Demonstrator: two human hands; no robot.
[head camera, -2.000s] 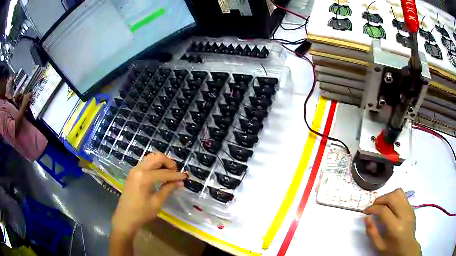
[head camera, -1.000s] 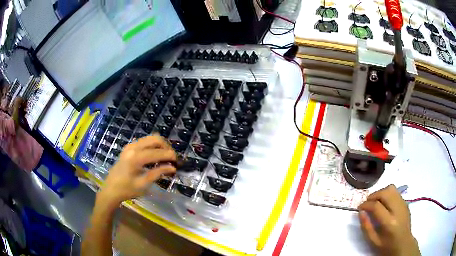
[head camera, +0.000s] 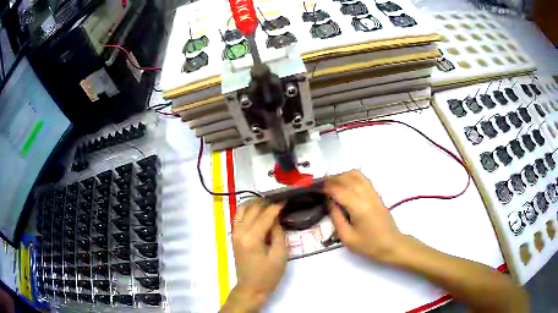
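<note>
The dark round fixture nest (head camera: 304, 211) sits under the clamp's red pressing tip (head camera: 293, 178) on a pale base plate with reddish markings (head camera: 305, 241). The toggle clamp's red handle (head camera: 244, 16) stands upright above its grey metal frame. My left hand (head camera: 260, 244) is at the left side of the nest with fingers bent against it. My right hand (head camera: 364, 214) reaches in from the right, fingertips at the nest's right rim. Both hands are blurred, and whether they hold anything is hidden between the fingers.
The blister tray of black units (head camera: 98, 235) lies at left, with the monitor (head camera: 30, 131) beyond it. Stacked foam trays (head camera: 373, 52) stand behind the clamp; another foam tray (head camera: 511, 244) lies at right. Red and black wires loop beside the fixture. Yellow tape (head camera: 220, 244) runs left of it.
The view has turned right towards the clamp. My left hand has left the blister tray and come to the nest. My right hand has moved up from the base plate's front edge to the nest.
</note>
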